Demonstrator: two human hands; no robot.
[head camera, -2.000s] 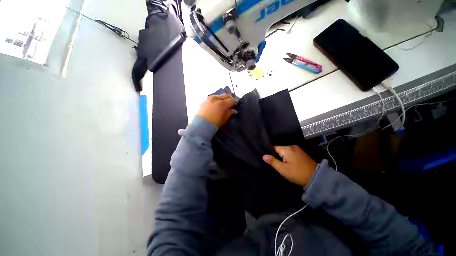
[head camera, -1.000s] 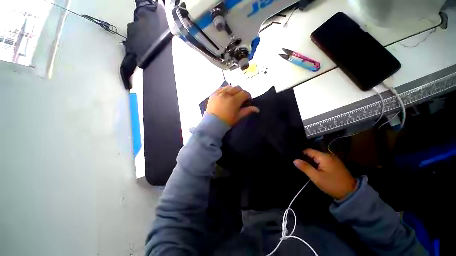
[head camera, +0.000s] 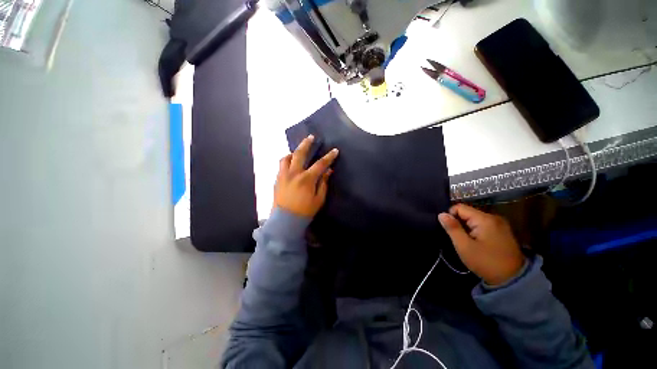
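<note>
A dark cut panel (head camera: 389, 169) with a curved, notched top end lies on the white machine table and hangs over its front edge towards the lap. My left hand (head camera: 301, 180) lies on the panel's left side, fingers spread and pressing the cloth. My right hand (head camera: 484, 241) pinches the panel's right edge between thumb and fingers, at the table's front edge. The presser foot area (head camera: 374, 68) of the sewing machine is above the panel, beside a small yellow piece (head camera: 376, 90). The panel does not reach it.
Thread snips (head camera: 455, 81) with pink and blue handles lie right of the needle. A black smartphone (head camera: 537, 79) with a white cable lies further right. A wide dark strip of panels (head camera: 222, 151) lies at left near the wall. A measuring tape strip (head camera: 511, 179) runs along the front edge.
The bunched cloth is now spread flat, its curved top end showing. My left hand has moved left and down with fingers spread. My right hand has moved right and now pinches the edge.
</note>
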